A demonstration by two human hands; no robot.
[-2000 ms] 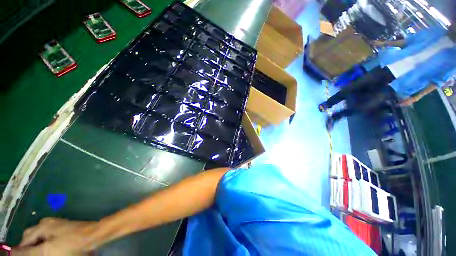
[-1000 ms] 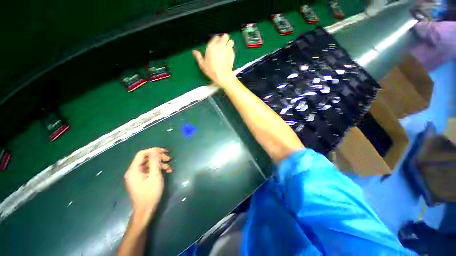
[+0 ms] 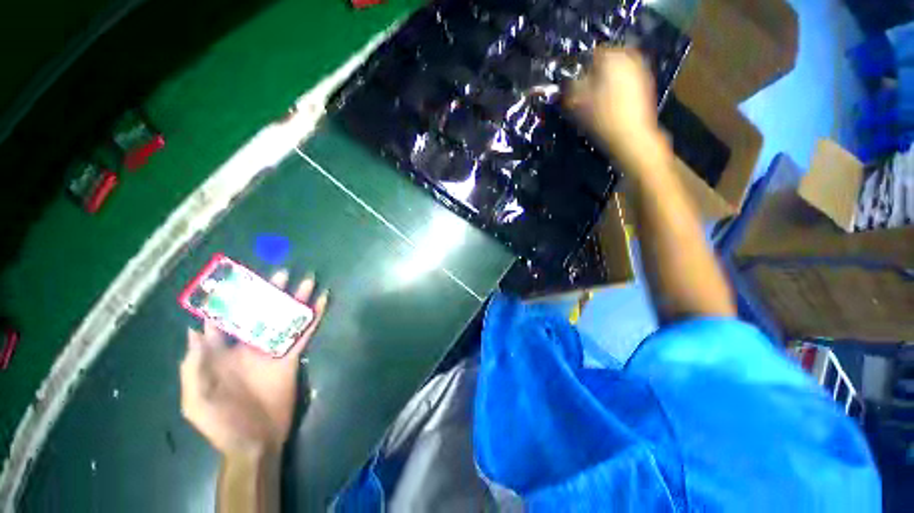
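A phone half-assembly [image 3: 249, 307] with a red rim and a bright, pale board face lies in my left hand [image 3: 244, 386]. The fingers hold it by its edges above the dark green bench. My right hand [image 3: 613, 92] is blurred over the upper right part of the shiny black parts tray [image 3: 471, 120]. Its fingertips are at the tray pockets. I cannot tell whether they grip a piece.
Red-edged phones [image 3: 137, 141] sit on the green conveyor belt [image 3: 210, 95] beyond the whitish ledge [image 3: 160, 240]. A small blue piece [image 3: 272, 247] lies on the bench [image 3: 351, 250]. Cardboard cartons [image 3: 742, 60] stand right of the tray.
My left hand, empty before, now holds a phone half-assembly. My right hand has moved from the belt to over the tray. The view has shifted.
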